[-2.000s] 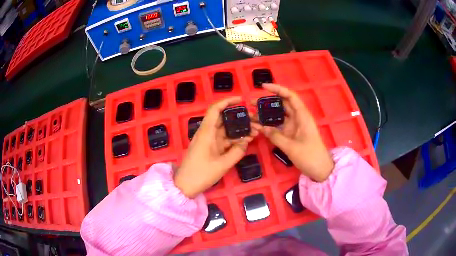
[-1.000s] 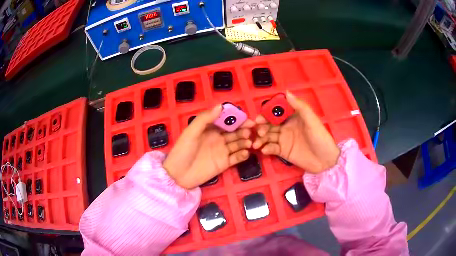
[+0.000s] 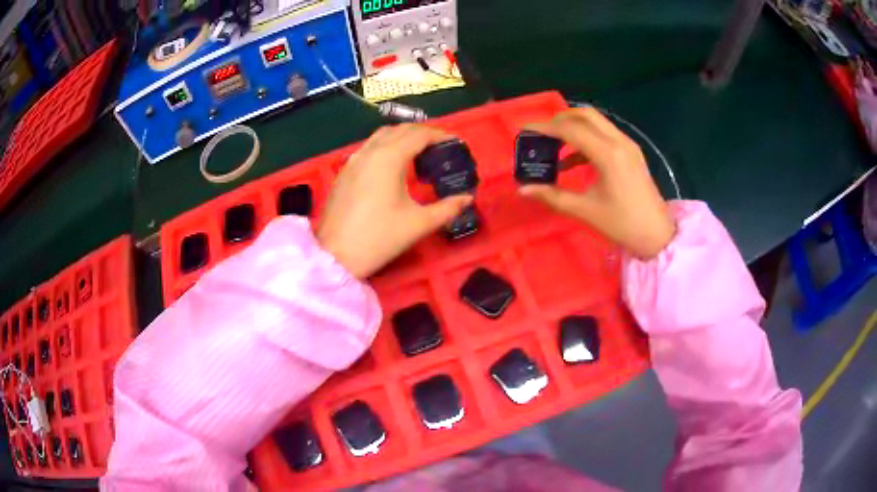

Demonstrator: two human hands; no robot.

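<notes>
My left hand (image 3: 383, 192) holds a dark smartwatch body (image 3: 448, 169) by its edges, screen side up with small pale marks. My right hand (image 3: 608, 173) holds another smartwatch body (image 3: 537, 159) between thumb and fingers, also with small pale marks on its dark face. Both are above the upper part of the red blister tray (image 3: 601, 274), apart from each other. A smartwatch body (image 3: 463, 223) shows just below the left-hand one. More dark watch bodies lie in the tray pockets, one (image 3: 487, 291) turned askew. My left arm hides part of the tray.
A blue control box (image 3: 252, 94) and a light grey power supply (image 3: 409, 34) stand behind the tray. A tape roll (image 3: 230, 154) and a silver connector (image 3: 402, 110) lie on the green mat. Another red tray (image 3: 91, 332) with a white cable block (image 3: 37, 415) is at left.
The held watches have turned from pink and red backs to dark faces. Both hands have moved up and farther apart. The view has shifted, with the bench equipment now farther left.
</notes>
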